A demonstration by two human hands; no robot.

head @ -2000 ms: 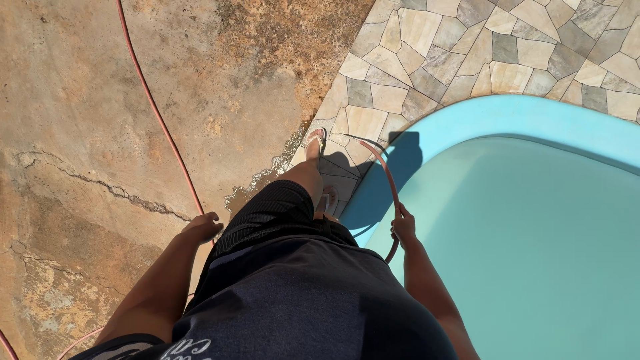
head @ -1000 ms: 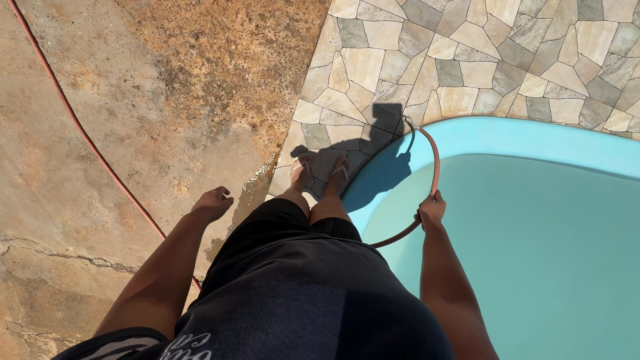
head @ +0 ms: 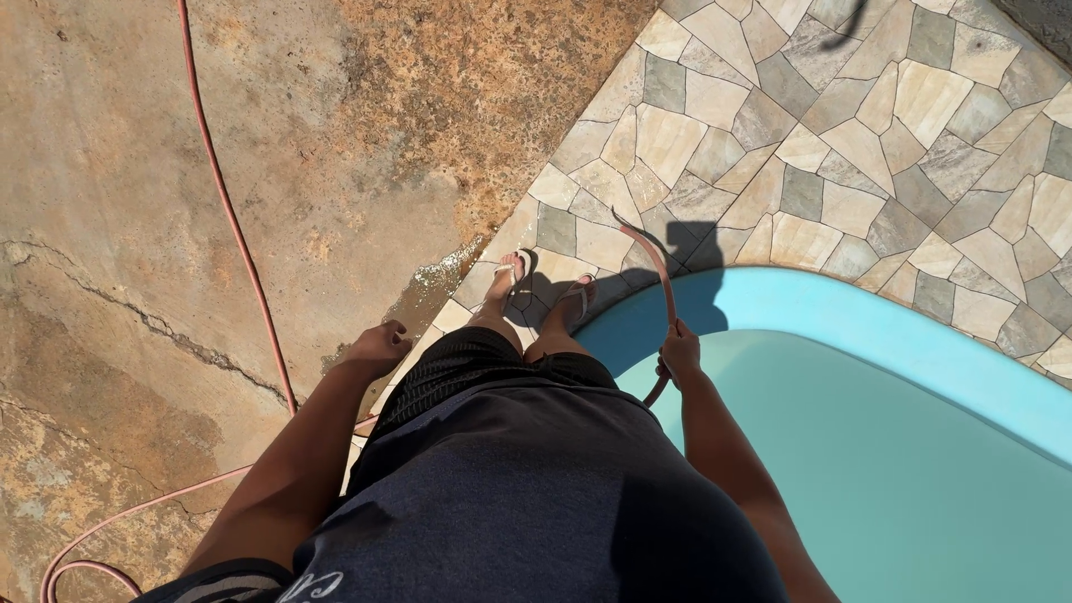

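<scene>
A reddish garden hose [head: 661, 264] is gripped in my right hand [head: 679, 350], over the pool's edge. Its free end points up and left over the stone paving, and its lower part passes behind my torso. My left hand [head: 381, 345] hangs beside my shorts with fingers loosely curled; nothing shows in it, and whether it is fully closed is hard to tell. More hose [head: 237, 222] runs along the concrete left of that hand. I see no clear stream of water at the hose's end.
A light blue pool [head: 787, 289] with greenish water lies at the right. Irregular stone paving [head: 825, 193] borders it. My feet in flip-flops [head: 576, 297] stand on the paving near the pool rim. Cracked concrete [head: 151, 322] with a wet patch [head: 431, 293] and looped hose fills the left.
The hose's free end has swung: it curved close over the pool rim a second ago and now reaches up and left over the paving. My right hand keeps its hold. The view has shifted.
</scene>
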